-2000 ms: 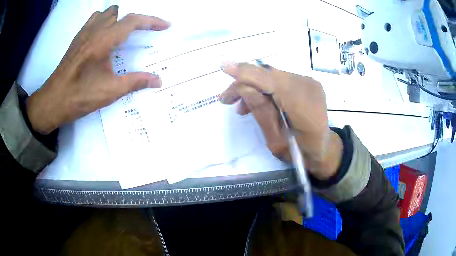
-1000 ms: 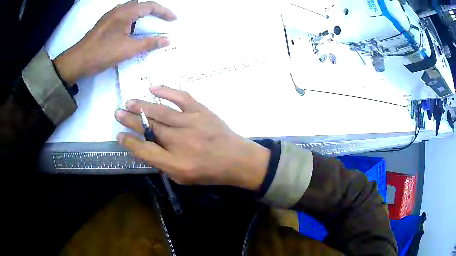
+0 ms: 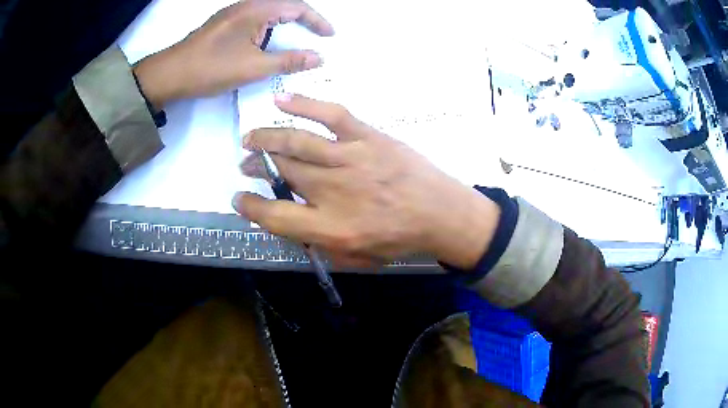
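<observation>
White printed form sheets [image 3: 359,92] lie on the white table, washed out by glare, with only faint print and a dotted line showing. My right hand [image 3: 359,191] rests palm down over the lower left part of the sheets, with a pen [image 3: 322,275] held between its fingers. The pen's tip points up and left, and its dark end sticks out below the hand past the table edge. My left hand [image 3: 223,56] lies at the upper left of the sheets, thumb and index finger apart, holding nothing.
The white sewing machine head with blue trim [image 3: 631,68] stands at the upper right. A grey ruler tape [image 3: 187,241] runs along the front table edge. Below the table at right are a blue crate [image 3: 511,351] and part of a red box [image 3: 650,339]. Dark cloth shows at the upper left.
My right hand moved from the middle of the sheets to their lower left with the pen. The pen's tip has come to point up and left. The camera view has also shifted.
</observation>
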